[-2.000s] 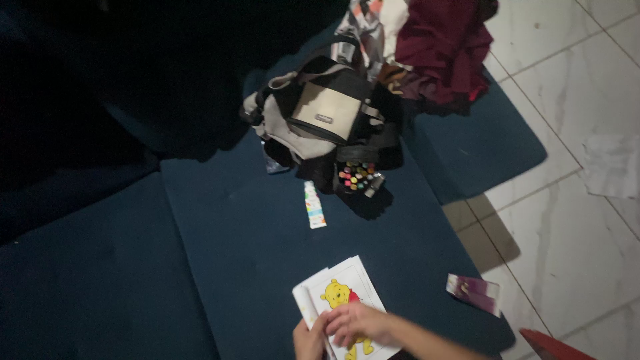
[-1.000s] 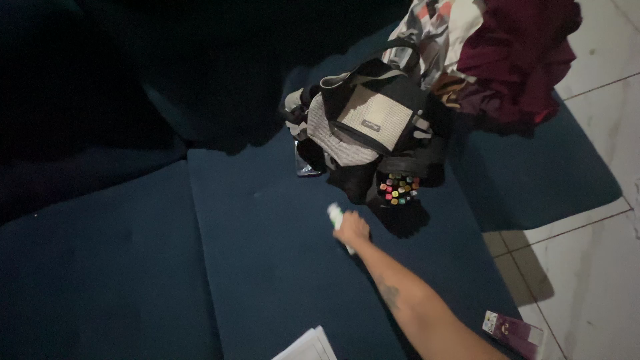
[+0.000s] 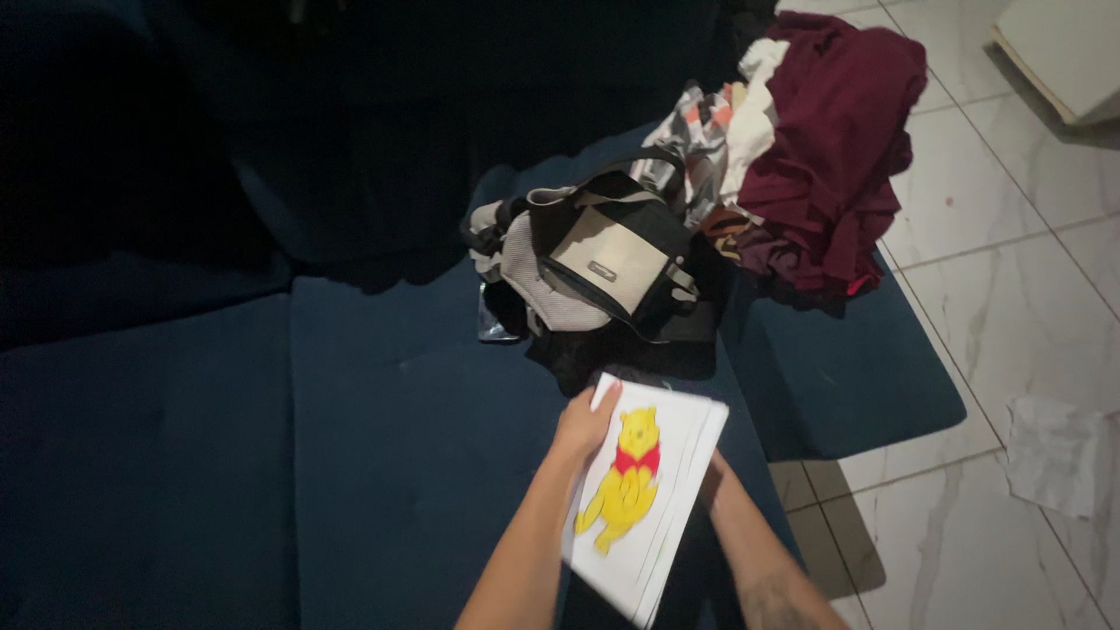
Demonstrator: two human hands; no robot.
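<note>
A stack of white paper sheets (image 3: 678, 437), its top sheet showing a coloured drawing of a yellow bear in a red top, is held up over the sofa. My left hand (image 3: 588, 424) grips its upper left edge, thumb on the front. At the right edge is my right hand (image 3: 713, 481), mostly hidden behind the sheets, with its fingers out of sight. Just beyond the paper lies a black, grey and beige bag (image 3: 612, 254). The markers seen earlier beside the bag are hidden from view.
A dark blue sofa (image 3: 420, 490) spans the left and middle. Burgundy cloth (image 3: 831, 140) and other crumpled fabrics lie behind the bag at the right. A whitish crumpled piece (image 3: 1054, 455) lies on the tiled floor (image 3: 989, 350). A pale object (image 3: 1063, 57) stands at the upper right.
One second ago a hand held a small pale item near the bag, with the sheets at the bottom edge. Now both hands hold the sheets higher in view, and that item is not visible.
</note>
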